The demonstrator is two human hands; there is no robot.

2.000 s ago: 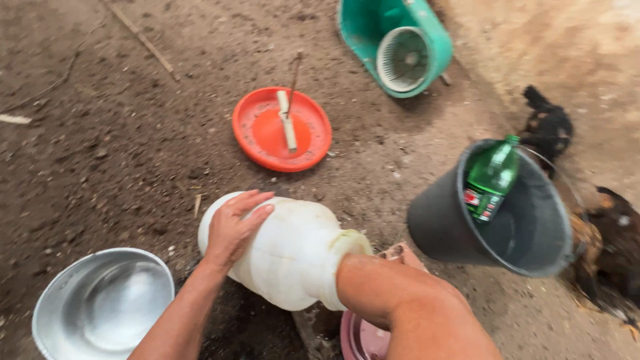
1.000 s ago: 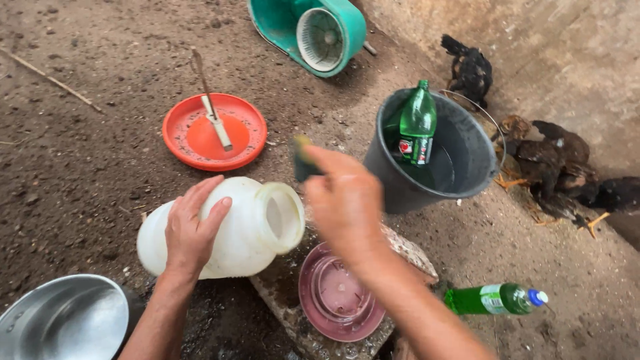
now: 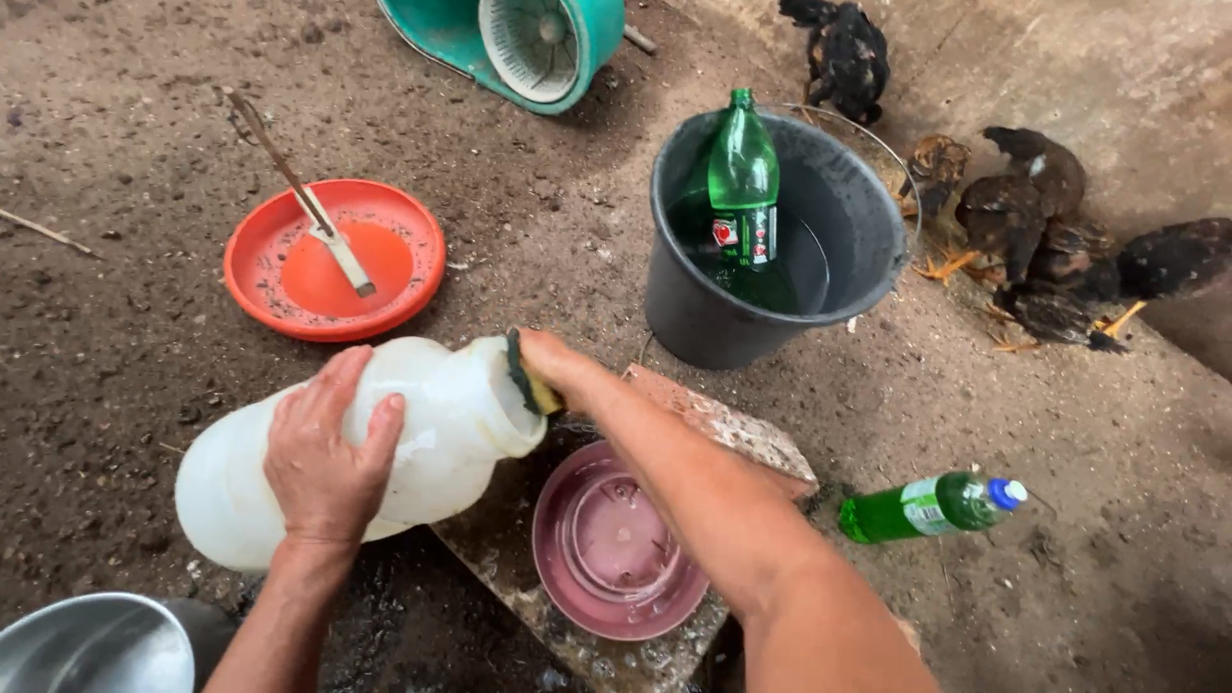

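Observation:
A white translucent plastic jar (image 3: 423, 423) lies on its side at left centre, its open mouth turned to the right. My left hand (image 3: 327, 443) rests spread over the jar's body, thumb apart, steadying it. At the jar's mouth, my right hand (image 3: 551, 371) holds a green and yellow scrubbing sponge (image 3: 527, 375) against the rim; its fingers are partly hidden. Just below the right forearm, a round pink plastic drinker base (image 3: 621, 616) sits on a wet stone slab (image 3: 539, 597).
A dark bucket (image 3: 712, 327) holds water and a green bottle (image 3: 743, 173). Elsewhere are a brick (image 3: 731, 423), a blue-capped green bottle (image 3: 924, 505), a red dish (image 3: 337, 327), a teal plastic tub (image 3: 597, 38), a metal pot (image 3: 106, 645) and several chickens (image 3: 1039, 212).
Two seconds ago my right hand was inside the jar; one second ago it was out, blurred, above the pink base. Now it is at the jar's mouth with the sponge.

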